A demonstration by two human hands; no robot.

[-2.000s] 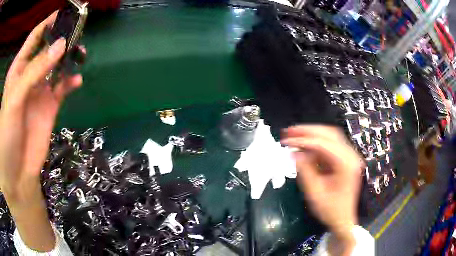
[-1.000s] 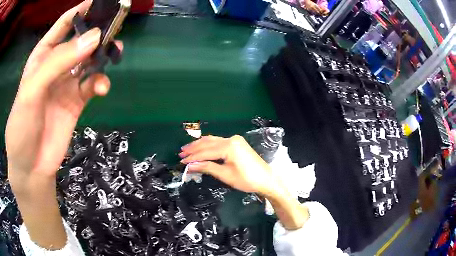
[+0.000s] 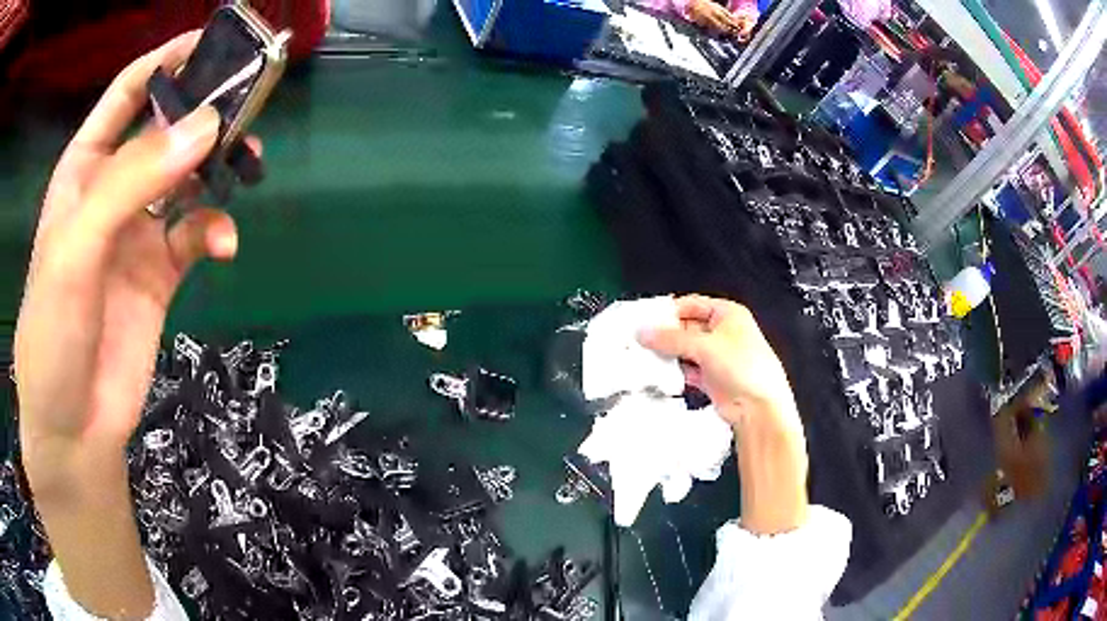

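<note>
My left hand (image 3: 121,218) is raised at the upper left and holds a watch body (image 3: 225,75) with a glossy dark face and a gold rim. A black clip (image 3: 219,176) is on its lower side, partly hidden by my fingers. My right hand (image 3: 726,364) pinches a white wipe (image 3: 629,352) above the bench. The wipe hides most of the dispenser. A pile of white wipes (image 3: 656,455) lies just below it. A heap of black and silver clips (image 3: 291,485) covers the front left of the bench.
A black foam tray stack (image 3: 692,218) with rows of clipped pieces stands at the right. A single clip (image 3: 486,393) and a small gold and white part (image 3: 427,328) lie mid-bench. A blue box (image 3: 534,27) is at the far side, near another person's hands (image 3: 719,17).
My right hand has moved right from the clips to the wipe pile and now holds a larger wipe. The small wipe near the clips is gone. My left hand still holds the watch, slightly turned.
</note>
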